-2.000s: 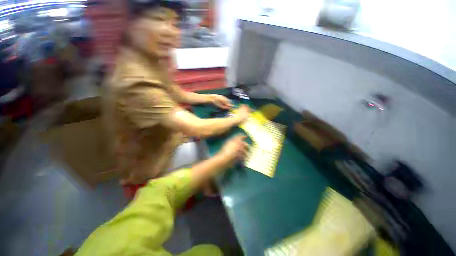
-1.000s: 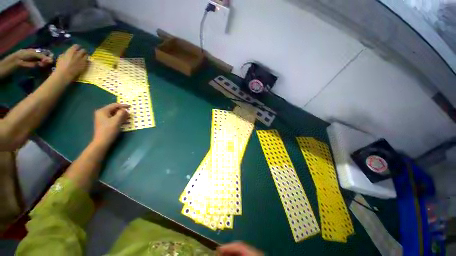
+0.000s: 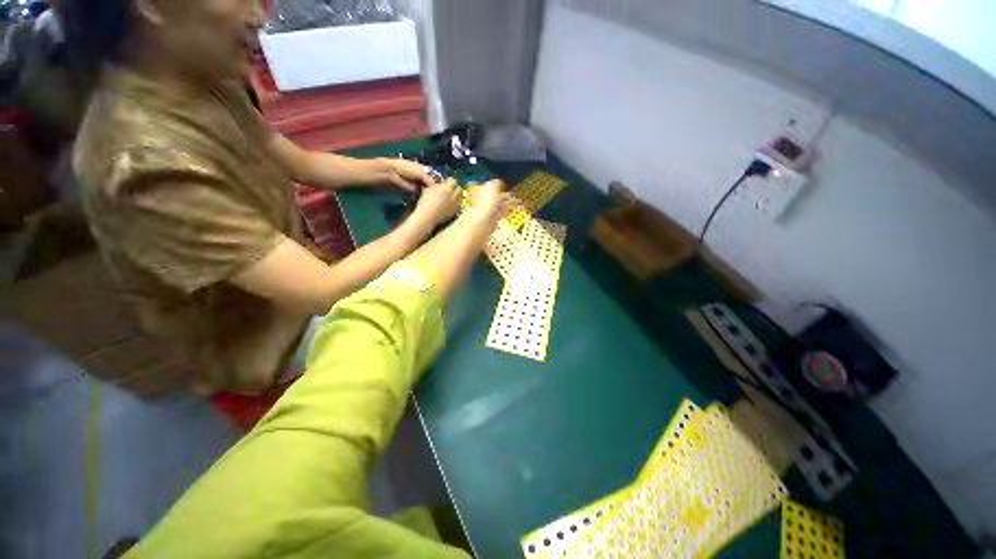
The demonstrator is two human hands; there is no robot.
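Observation:
My left hand (image 3: pixel 486 207) is at the end of my outstretched green sleeve, at the upper end of the overlapping yellow adhesive sheets (image 3: pixel 530 289) on the bench. Its fingers are bent close together; whether they hold or pinch anything is too small to tell. It is right beside the other person's hands (image 3: pixel 439 199), near black wired components with silver discs (image 3: pixel 461 147). A darker yellow sheet (image 3: pixel 538 190) lies just beyond. My right hand is not in view.
A person in a brown shirt (image 3: pixel 180 180) sits at the left. More yellow sheets (image 3: pixel 677 491) lie at the near bench end. Along the wall are a brown cardboard tray (image 3: pixel 644 238), a perforated strip (image 3: pixel 765 377), a small black fan (image 3: pixel 836 360) and a socket (image 3: pixel 778 186).
The view has swung left. My left hand has moved from the near end of the far sheets to their upper end, beside the other person's hands. My right hand has left the view.

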